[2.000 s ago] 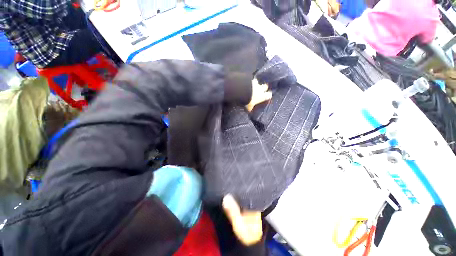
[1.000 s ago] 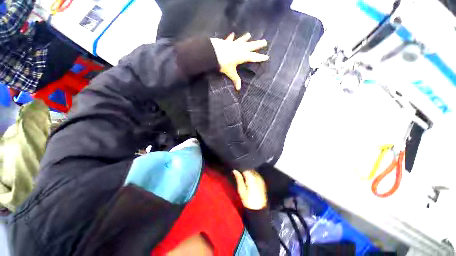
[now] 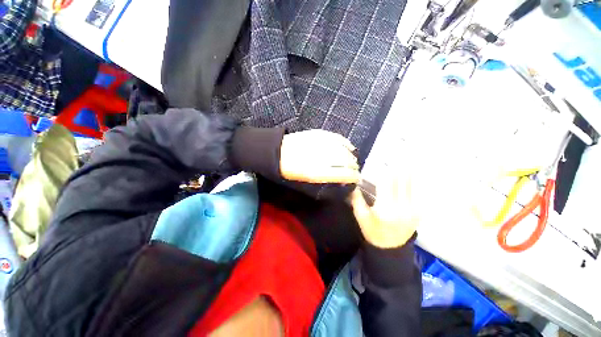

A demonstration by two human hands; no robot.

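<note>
The dark checked fabric (image 3: 349, 59) with thin pale lines lies over the front of the white machine table, partly folded. Plain black fabric (image 3: 198, 52) lies against its left side. My left hand (image 3: 319, 156) is at the near edge of the cloth, fingers together and pointing right. My right hand (image 3: 389, 210) meets it at the table's front edge. A small dark bit of the cloth edge (image 3: 368, 188) shows between the fingers of both hands. The right hand's fingers are washed out by glare.
The sewing machine's foot area (image 3: 458, 59) is at upper right. Red-orange and yellow handled scissors (image 3: 527, 217) lie right of my hands, beside a slim black tool (image 3: 575, 168). A blue bin (image 3: 474, 296) is below the table edge. A red stool (image 3: 95, 99) stands at left.
My left hand has moved down from flat and spread on the cloth to its near edge. My right hand has moved right and up to meet it. The view is closer to the table.
</note>
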